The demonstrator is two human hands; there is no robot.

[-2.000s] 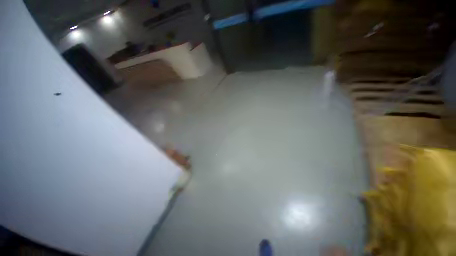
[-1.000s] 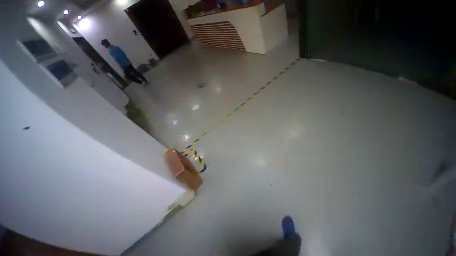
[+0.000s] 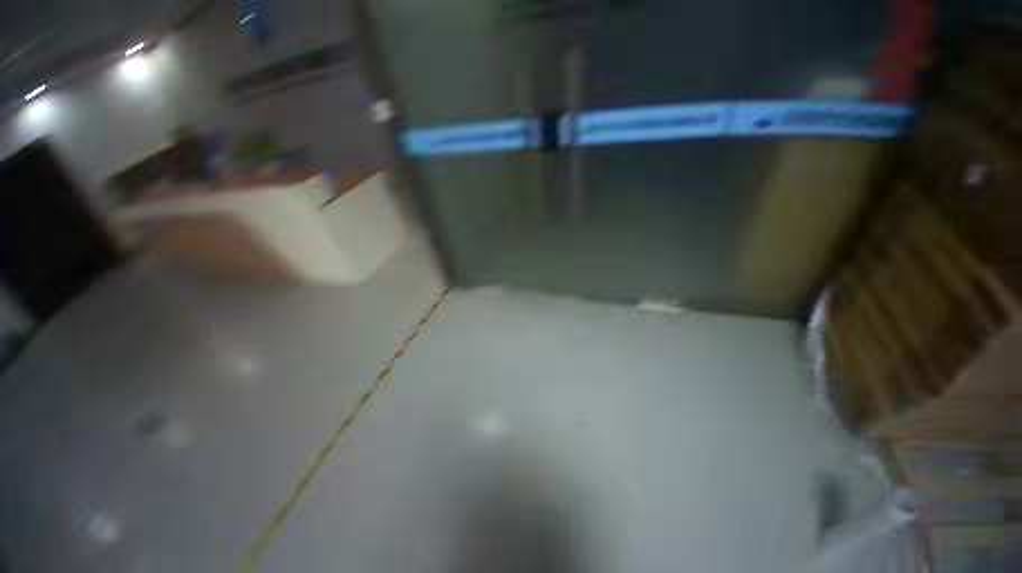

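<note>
Neither of my hands is in the picture. The frame is blurred. Nearest in front of me is the grey floor (image 3: 560, 392), with a dark blurred shadow at the bottom middle. A yellow-black tape line (image 3: 347, 420) runs from the lower left up to the corner of a glass door (image 3: 661, 213). The door looks shut and has a light blue band across it and upright handles near its middle.
A white reception counter (image 3: 336, 241) with things on top stands at the upper left. A dark doorway (image 3: 50, 229) is at the far left. Brown stacked goods, perhaps cartons (image 3: 919, 313), with clear wrap at their edge, stand along the right.
The view has swung right and moved forward. The white wall, the orange-brown box, the walking person and my blue-tipped shoe have left the picture. The glass door and brown stack now show.
</note>
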